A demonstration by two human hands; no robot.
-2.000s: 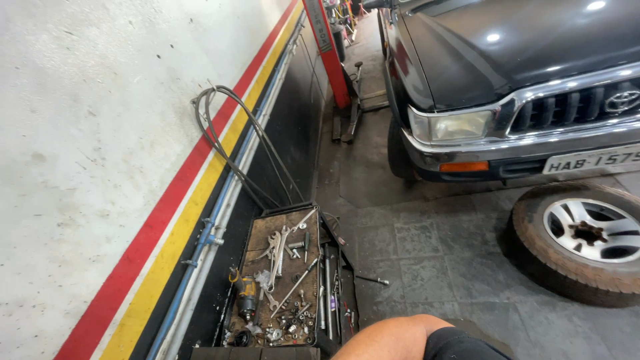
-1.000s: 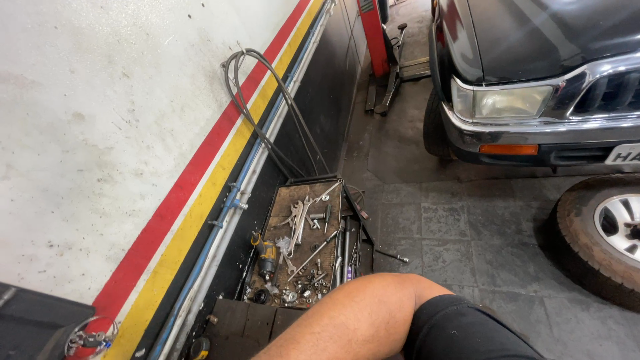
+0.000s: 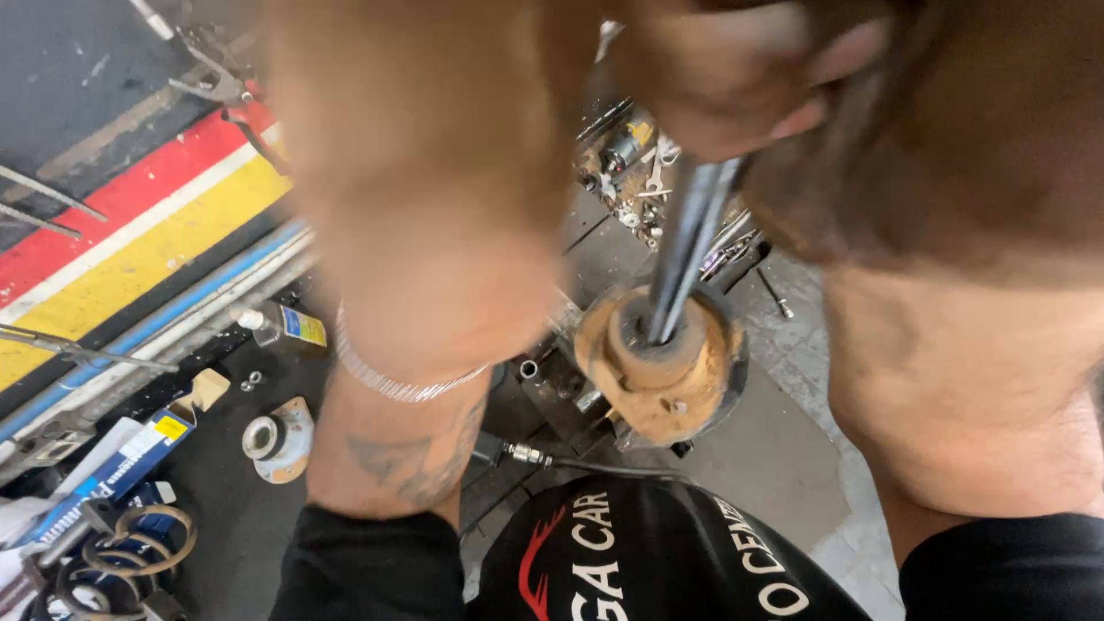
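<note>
At the top right, my blurred right hand [image 3: 742, 95] has its fingers curled around a shiny metal rod [image 3: 694, 241]. The rod's lower end meets the middle of a rusty, round strut mount [image 3: 677, 401] with a dark rim. My left hand [image 3: 431, 198] is raised at the upper left, strongly blurred, with a metal bracelet at the wrist; its fingers cannot be made out. Below and left of it, another mount with a round bearing [image 3: 276, 440] lies on a dark surface. Behind the rod are a yellow-and-black power tool [image 3: 628, 147] and wrenches [image 3: 657, 177].
A labelled plastic bottle [image 3: 297, 332], blue cardboard boxes [image 3: 129, 466] and a coil spring [image 3: 142, 552] are at the left. Pipes [image 3: 172, 345] run along the striped wall. Pliers [image 3: 216, 82] are at the upper left. A hose with a metal fitting [image 3: 528, 455] crosses below.
The view has swung down, away from the vehicle and wheel. Both forearms are now raised in view; one second ago only one bare arm showed. The rod and rusty mount have come into view.
</note>
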